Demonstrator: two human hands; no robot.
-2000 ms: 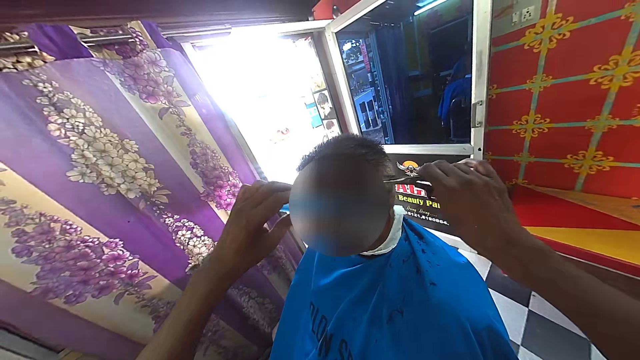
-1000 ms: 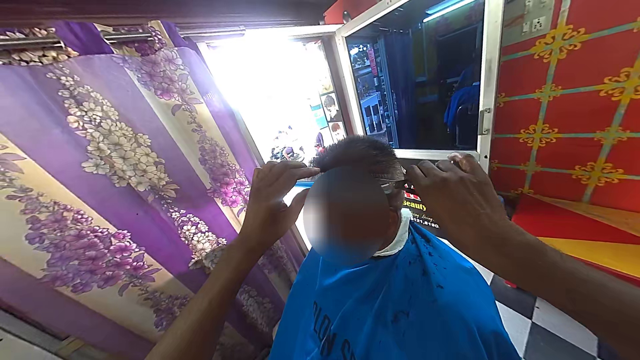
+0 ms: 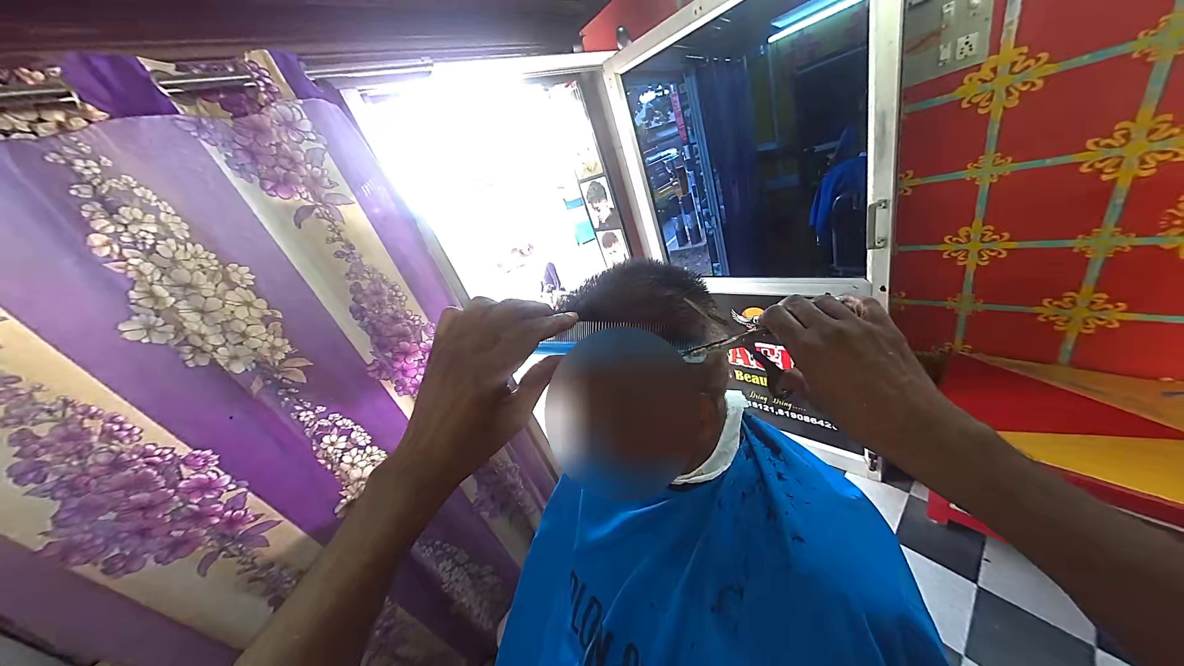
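A seated person wears a blue barber's cape (image 3: 721,573) with dark hair clippings on it and a white neck strip (image 3: 726,444) at the collar. My left hand (image 3: 490,370) pinches one end of a blue hair comb (image 3: 560,348), which lies across the front of the person's dark hair (image 3: 638,291), teeth up. From the other side my right hand (image 3: 828,356) holds hair scissors (image 3: 740,340), their blades pointing left along the comb's far end. Whether the blades are apart cannot be told.
A purple floral curtain (image 3: 222,370) hangs at the left beside a bright opening. Behind the person stands a glazed door (image 3: 758,157) with a white frame. A red and yellow bench or table (image 3: 1045,407) is at the right, above a black and white checkered floor (image 3: 971,573).
The comb now lies across the front hair with its teeth showing, where two seconds ago it was mostly hidden. Both hands stay at the two sides of the head.
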